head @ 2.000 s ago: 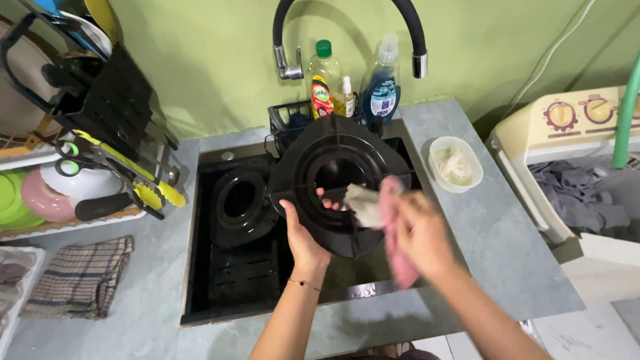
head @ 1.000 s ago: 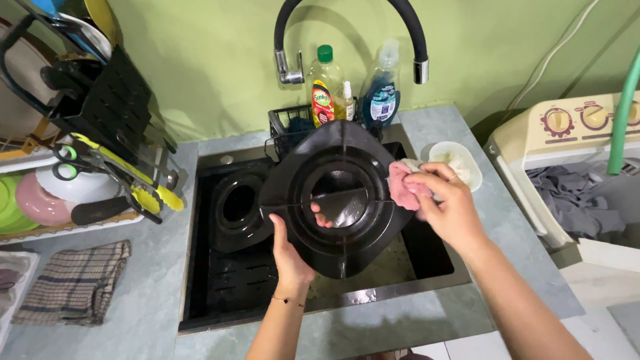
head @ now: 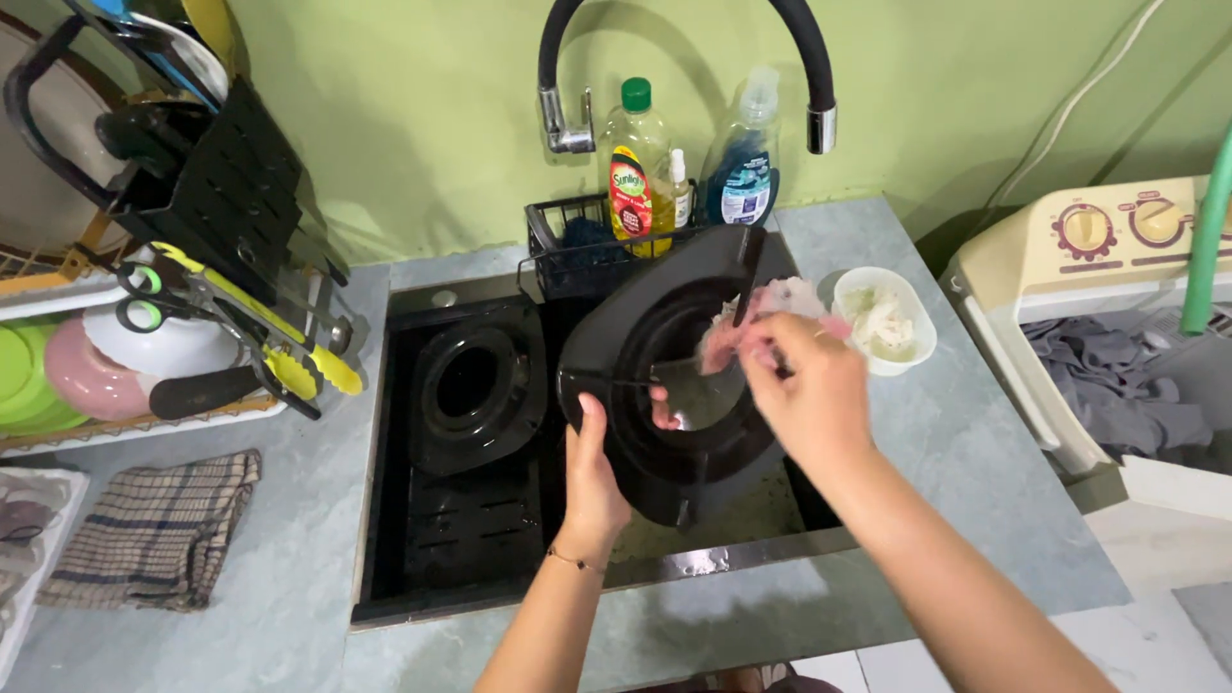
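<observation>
My left hand (head: pixel 599 472) grips the lower left edge of a black stove drip pan with a round central hole (head: pixel 635 423); some fingertips show through the hole. The pan is tilted above the sink. Pinched in my right hand (head: pixel 804 385) is a pink and white cloth or mesh scrubber (head: pixel 760 322), lying against the pan's upper right part; the hand is slightly blurred. A second black pan with a round hole (head: pixel 476 390) rests on the left side of the black sink (head: pixel 375 539). Right of the sink stands a white plastic tub (head: pixel 885 361) with pale, wet material inside.
Behind the sink are a black wire caddy (head: pixel 549 255), a Sunlight dish soap bottle (head: pixel 635 192), a blue soap bottle (head: pixel 746 183) and an arched black faucet (head: pixel 821 96). Left are a dish rack (head: pixel 144 428) and checked cloth (head: pixel 154 539). Right stands a washing machine (head: pixel 1068 279).
The scrubber in my right hand has moved from the pan's right edge to its upper right part near the hole. The pan is turned and tilted differently in my left hand.
</observation>
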